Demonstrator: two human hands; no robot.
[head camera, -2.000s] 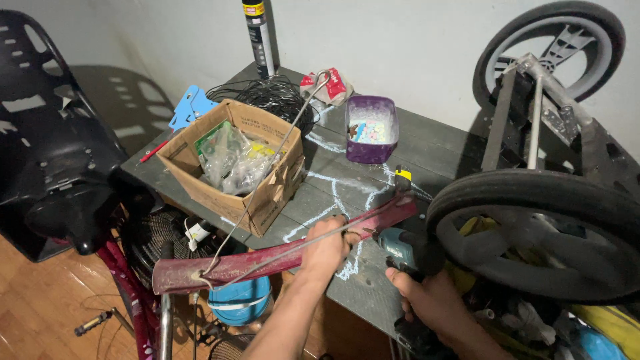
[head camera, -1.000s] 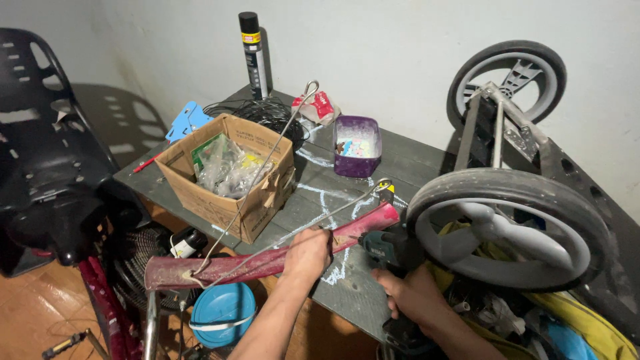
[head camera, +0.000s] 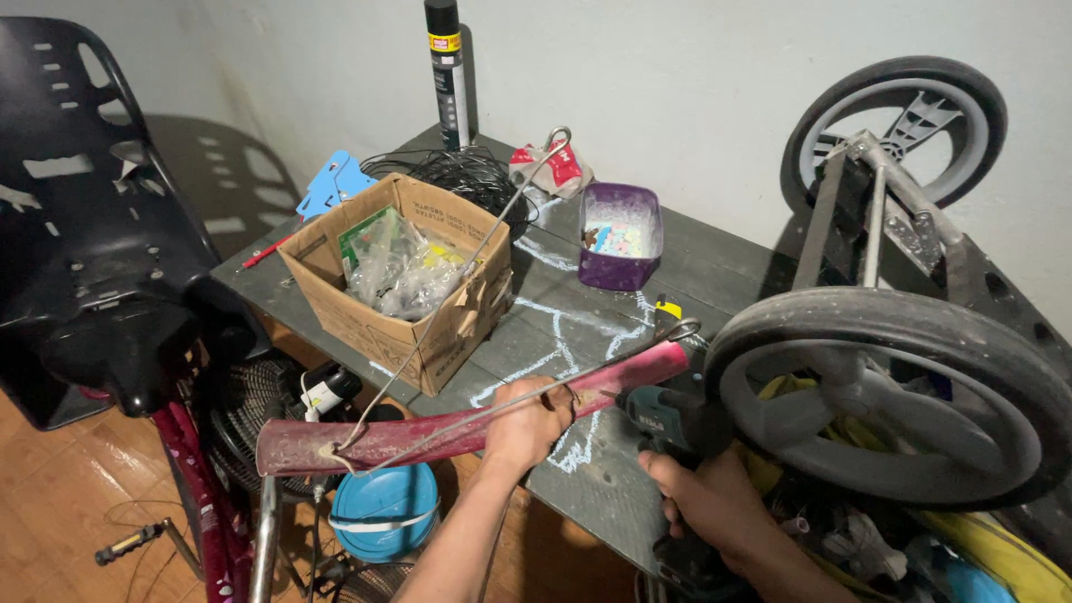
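Note:
A long curved fender, red and dusty (head camera: 410, 435), lies slanting across the table's front edge. My left hand (head camera: 526, 419) grips it right of its middle. Two thin metal stay rods (head camera: 469, 260) with looped ends join it near its left end; one rises over the cardboard box, the other runs along the fender above my left hand. My right hand (head camera: 703, 494) holds a dark teal cordless drill (head camera: 670, 419) by its handle. The drill's front end points left at the fender, close to its right part; whether the bit touches it I cannot tell.
On the dark wooden table (head camera: 553, 502) stand a cardboard box (head camera: 377, 335) of plastic bags, a purple tub (head camera: 621, 251) with chalk pieces, a spray can (head camera: 448, 84) and coiled black wire (head camera: 469, 180). A wheeled frame (head camera: 879, 394) is at right, a black child seat (head camera: 92, 218) at left.
The drill's front end has shifted from near the fender's right end to closer to my left hand. The free stay rod, earlier across the fender, now lies along its upper edge. The view has shifted.

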